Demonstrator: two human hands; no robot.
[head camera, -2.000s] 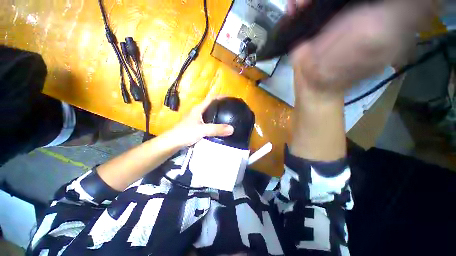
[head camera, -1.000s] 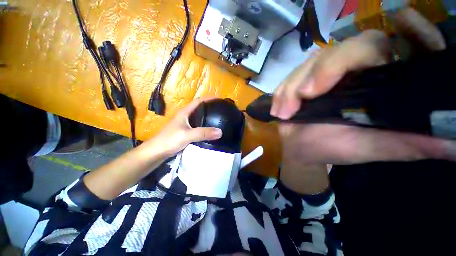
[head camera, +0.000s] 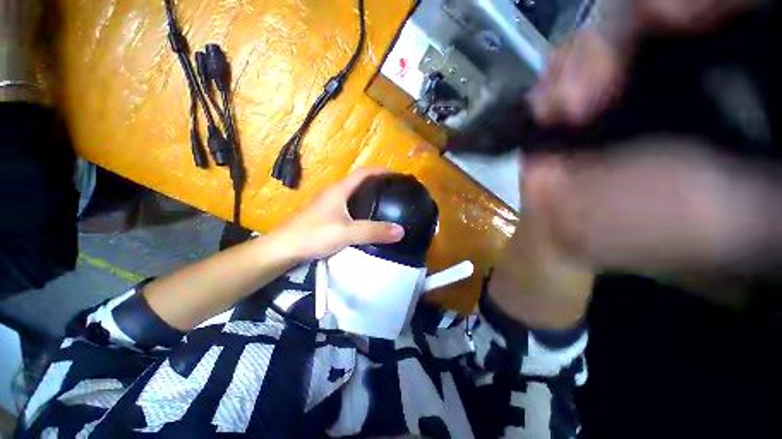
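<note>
The security camera (head camera: 369, 291) has a white body resting against my lap and a glossy black ball head (head camera: 403, 210) pointing to the table. A short white antenna (head camera: 449, 275) sticks out at its right. My left hand (head camera: 343, 225) grips the black head from the left, thumb across its front. My right hand (head camera: 583, 94), blurred, holds the thick black electric screwdriver (head camera: 669, 94) at the upper right. The driver's front end is beside the screw feeder's pickup mechanism (head camera: 442, 99), away from the camera. Its bit cannot be made out.
The silver-white screw feeder (head camera: 484, 51) stands at the upper middle. Black pigtail cables (head camera: 219, 129) lie on the orange-yellow table (head camera: 111, 94), with another branched cable (head camera: 309, 120) to their right. White sheets (head camera: 496, 176) lie below the feeder. A person's dark sleeve (head camera: 34, 189) is at the left edge.
My right hand has carried the screwdriver from beside the black head up to the feeder. My left hand keeps its grip on the head. The whole view has shifted slightly.
</note>
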